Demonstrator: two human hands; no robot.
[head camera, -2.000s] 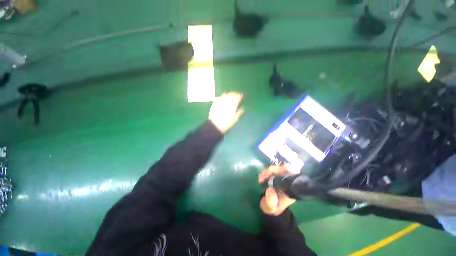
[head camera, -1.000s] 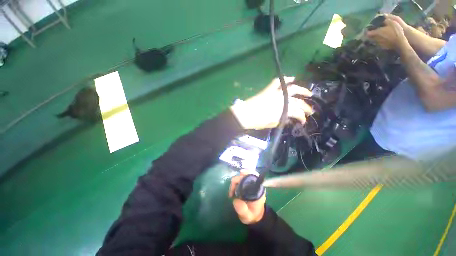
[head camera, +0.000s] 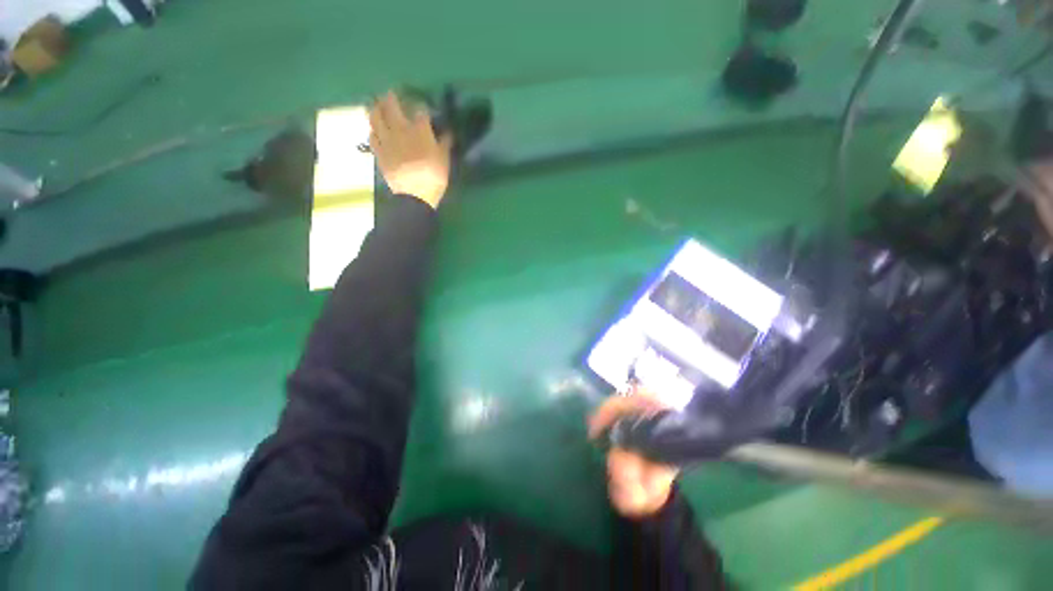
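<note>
My left hand (head camera: 411, 148) is stretched out over the far part of the green surface, fingers partly spread. A blurred black workpiece (head camera: 467, 122) is right beside and partly behind it; whether the fingers grip it cannot be told. My right hand (head camera: 640, 464) is closed around the black electric screwdriver (head camera: 664, 436), held at the front of the white screw feeder with blue sides (head camera: 756, 305). The screwdriver's tip is hidden.
A yellow sheet (head camera: 343, 219) lies left of my left arm, beside a dark workpiece (head camera: 284, 164). Another workpiece (head camera: 757, 74) and yellow paper (head camera: 927, 146) lie farther right. Piled black workpieces (head camera: 883, 346) lie beside the feeder. A thick cable (head camera: 852, 127) hangs there. A person's blue sleeve (head camera: 1016, 421) shows right.
My left hand has gone from the black pile beside the feeder to the far line at the left. My right hand still holds the screwdriver. The view has turned, showing the feeder more fully.
</note>
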